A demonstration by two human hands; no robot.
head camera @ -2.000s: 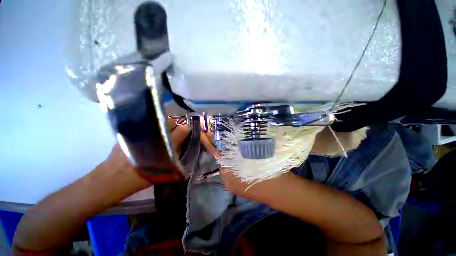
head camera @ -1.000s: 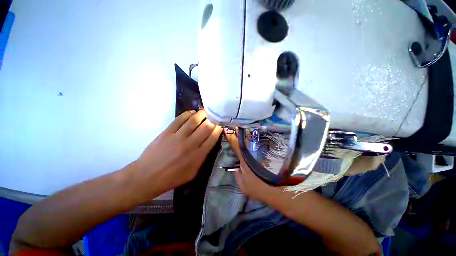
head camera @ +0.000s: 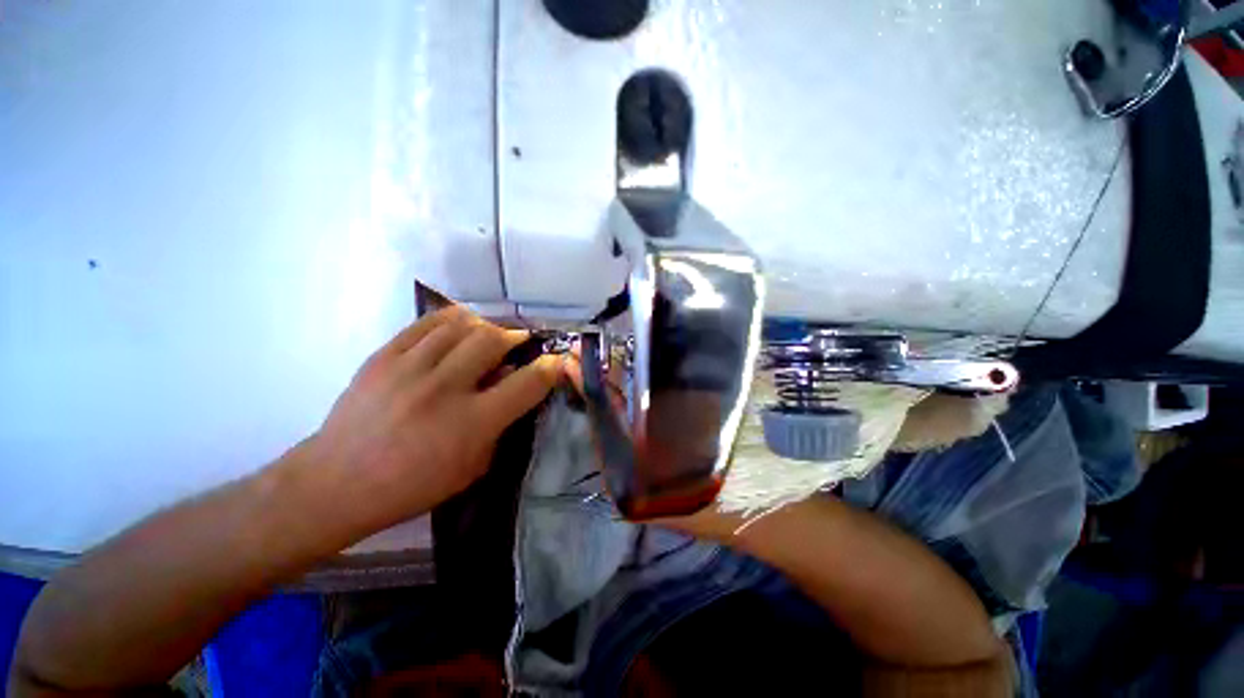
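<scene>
My left hand (head camera: 423, 402) lies over the dark strip (head camera: 471, 545), fingertips holding it at the lower edge of the white sewing machine head (head camera: 846, 164). The denim garment (head camera: 559, 559), pale grey side showing, hangs beside the strip and bunches under my right arm. My right hand (head camera: 703, 522) is mostly hidden behind the chrome guard (head camera: 699, 368); a fingertip shows left of the guard, close to my left fingers. What it holds cannot be told. The needle and presser foot are hidden or too small to make out.
A grey tension knob (head camera: 812, 434) with a coiled spring sits right of the guard, with a cream thread bundle (head camera: 778, 477) hanging by it. A black band (head camera: 1171, 218) wraps the machine arm. The white table (head camera: 178, 327) extends left, with blue bins (head camera: 266, 648) below.
The view has shifted, so the machine head and guard now appear further left than one second ago. My left hand stays on the strip, its fingertips still at the machine head's lower edge.
</scene>
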